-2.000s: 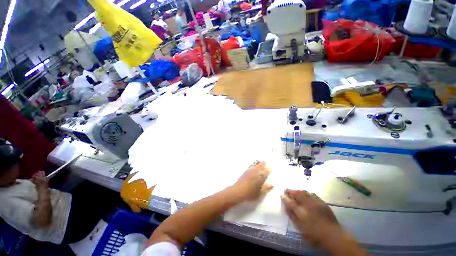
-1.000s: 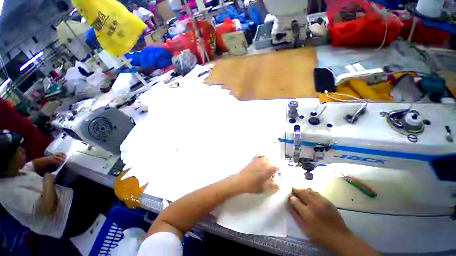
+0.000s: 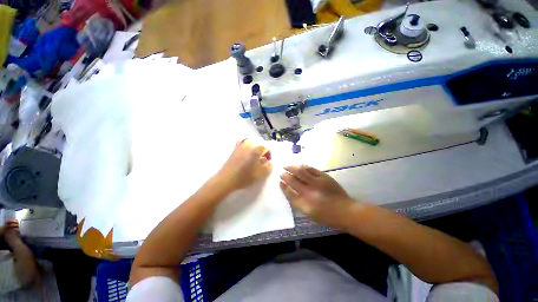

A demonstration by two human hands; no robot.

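A white cut fabric piece [image 3: 253, 213] lies under both hands, in front of the needle area of the white sewing machine [image 3: 354, 97] and over the table's front edge. My left hand [image 3: 248, 165] is on the piece with fingers bent and fingertips pinched together at its upper left. My right hand [image 3: 314, 191] rests on its right edge, fingers together and fairly flat. The presser foot [image 3: 289, 137] is just beyond the fingertips; glare hides the fabric edge there. A large pile of white cut panels [image 3: 147, 147] spreads left of the machine.
Green-and-orange snips [image 3: 361, 137] lie on the machine bed. A brown board [image 3: 206, 29] is behind. An orange patch [image 3: 97, 240] shows under the pile. The neighbour's grey machine end [image 3: 26, 177] and a person's arm [image 3: 22, 253] are at left. A blue basket [image 3: 112, 284] is below the table.
The view has turned down and to the right, so the machine appears further left and the lap shows. Both hands remain on the fabric piece near the needle.
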